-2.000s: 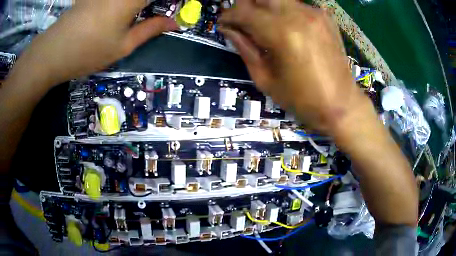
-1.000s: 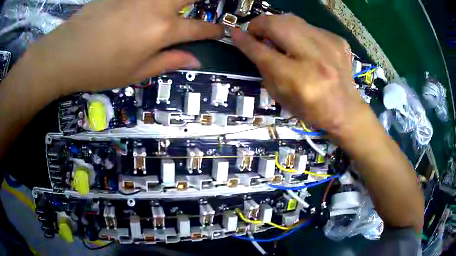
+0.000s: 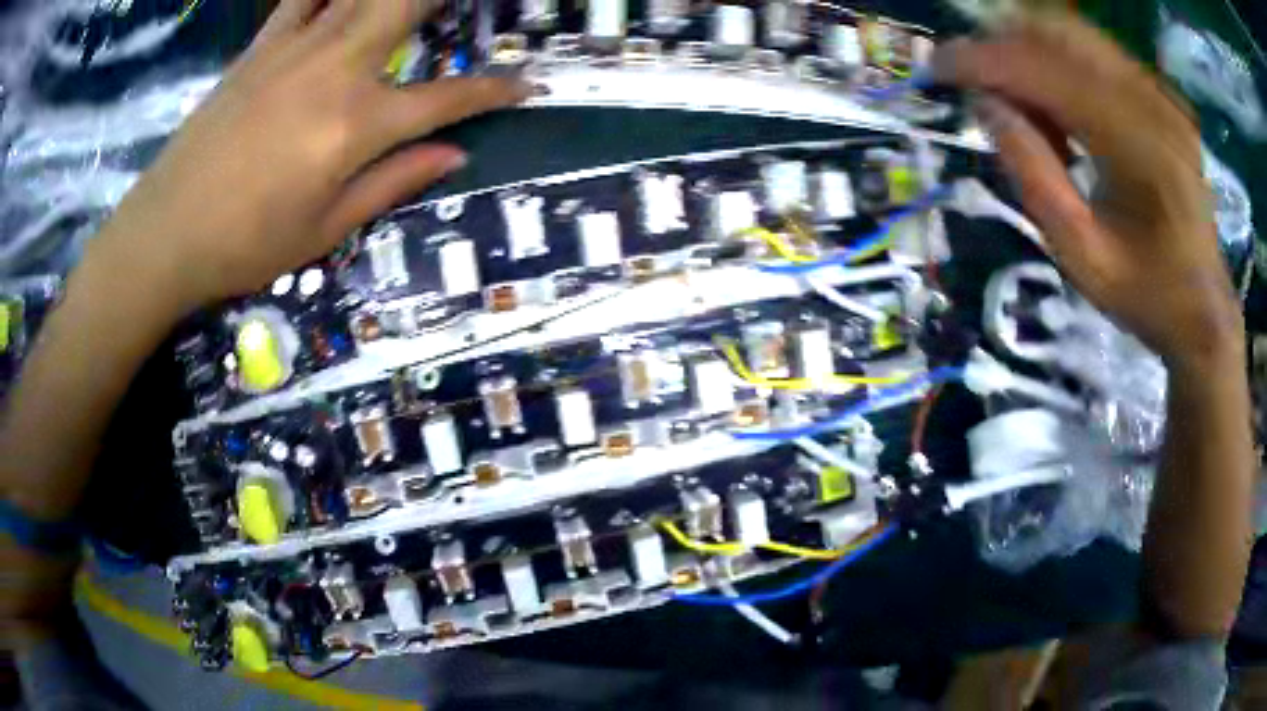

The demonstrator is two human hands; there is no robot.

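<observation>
The farthest power strip assembly (image 3: 667, 86) lies at the top of the view, partly cut off by the edge. My left hand (image 3: 299, 139) is over its left end, fingers spread, fingertips at the strip's near edge; whether it grips is unclear. My right hand (image 3: 1098, 167) is blurred at the strip's right end, fingers bent near the blue wire (image 3: 903, 86); its fingertips' contact is unclear. Three more open strips (image 3: 598, 239) lie side by side nearer me, with white blocks, contacts, yellow blocks (image 3: 260, 353) at the left and yellow and blue wires at the right.
White cords and plugs in clear plastic bags (image 3: 1028, 458) lie right of the strips, under and beside my right forearm. More clear plastic (image 3: 97, 111) is at the upper left. A blue band (image 3: 25, 528) is on my left forearm. The bench is dark.
The view has shifted and the strips appear more tilted. My right hand has moved right along the farthest strip to its wire end. My left hand has moved left, apart from the right.
</observation>
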